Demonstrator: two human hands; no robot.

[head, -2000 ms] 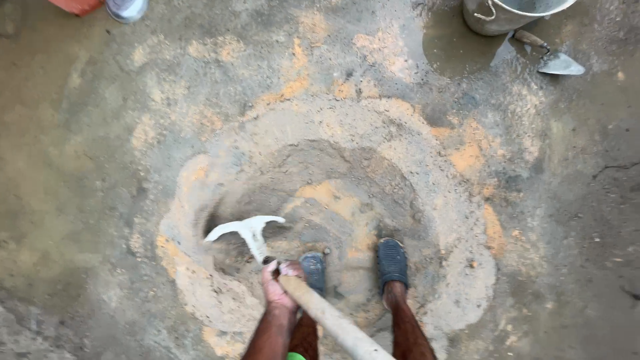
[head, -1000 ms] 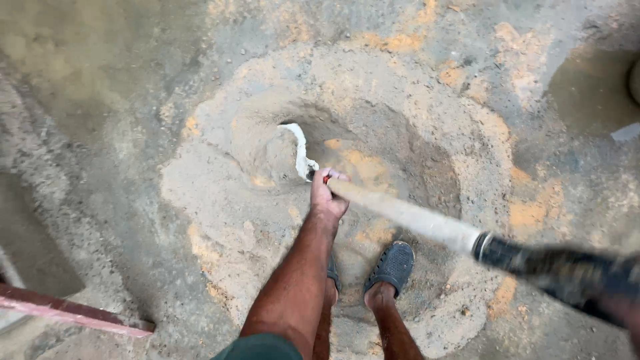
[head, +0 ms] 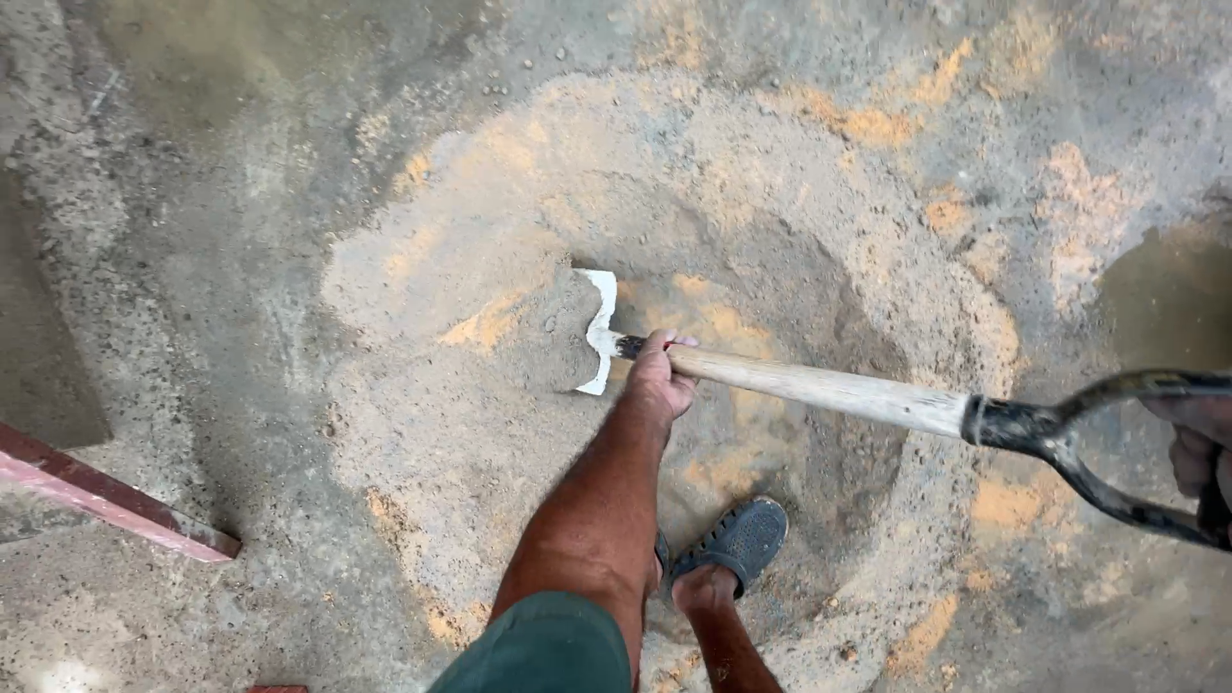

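A shovel (head: 828, 385) with a pale wooden shaft and a black D-shaped handle lies across the view, blade to the left. My left hand (head: 664, 373) is closed around the shaft's lower end, near the blade socket. At the right edge my right hand (head: 1198, 452), partly cut off and dark, is at the D-handle with its fingers curled at the grip. The white rear edge of the blade (head: 603, 332) shows; the rest is covered by grey-brown sand mix (head: 549, 337). Around it spreads a ring of the dry mix (head: 423, 414) with orange patches, hollow in the middle.
My feet in dark perforated clogs (head: 741, 539) stand in the hollow, one mostly hidden by my left arm. A reddish painted bar (head: 115, 496) reaches in from the left edge. A brown puddle (head: 1174, 289) lies on the concrete floor at right, and a small red piece (head: 277, 689) shows at the bottom edge.
The shovel has turned from pointing up-left to pointing left, and its blade has gone into the mix at the ring's left side. The view has shifted; the bucket and trowel are out of sight.
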